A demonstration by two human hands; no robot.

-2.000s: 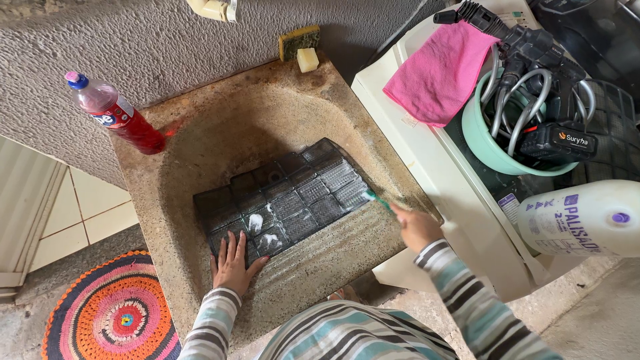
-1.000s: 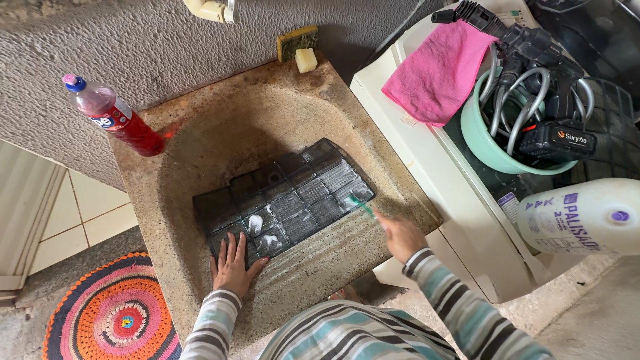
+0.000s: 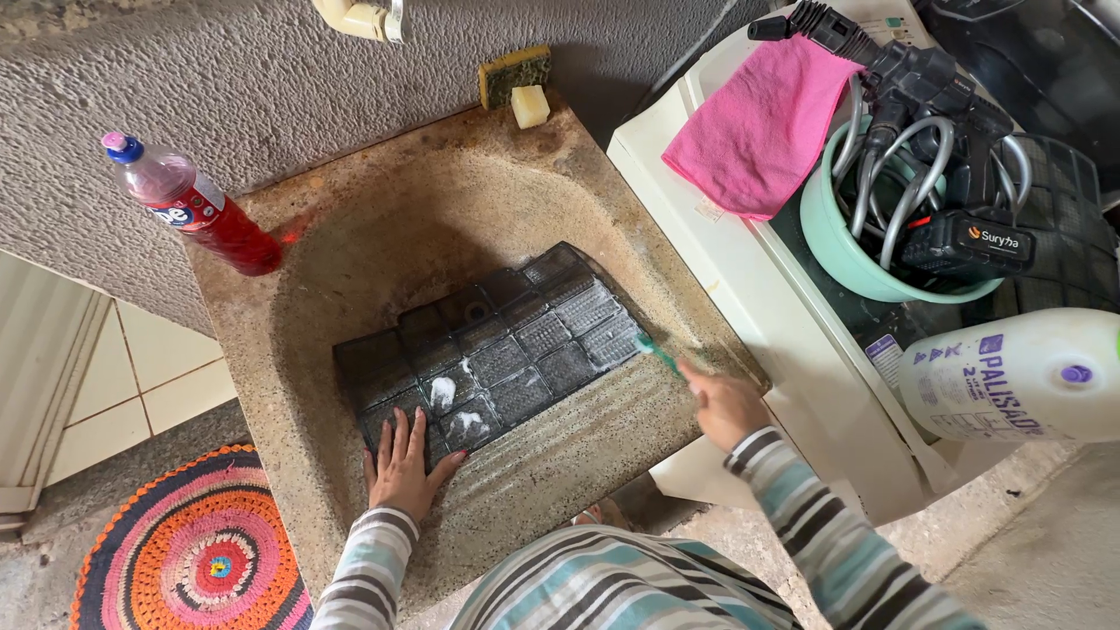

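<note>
A dark mesh filter panel with a grid frame (image 3: 512,346) lies in a speckled stone sink (image 3: 350,206), with white foam on parts of its mesh. My left hand (image 3: 404,464) rests with fingers spread on the panel's lower left edge. In my right hand (image 3: 724,404) is a small green brush (image 3: 667,354), its foamy bristles touching the panel's right end. A yellow and dark green sponge (image 3: 514,73) and a pale block of soap (image 3: 529,107) sit at the sink's back corner. On the left rim stands a bottle of red liquid (image 3: 199,210).
Right of the sink, a white appliance (image 3: 744,271) bears a pink cloth (image 3: 759,127), a mint-green basin (image 3: 831,236) holding a black spray gun (image 3: 932,83) and grey hose, and a large white jug (image 3: 1006,385). A beige pipe (image 3: 359,17) juts from the wall above. A round crocheted rug (image 3: 188,551) lies lower left.
My right hand has moved the brush along the panel's right end, up toward the middle and back to the edge. My left hand has stayed in place on the panel.
</note>
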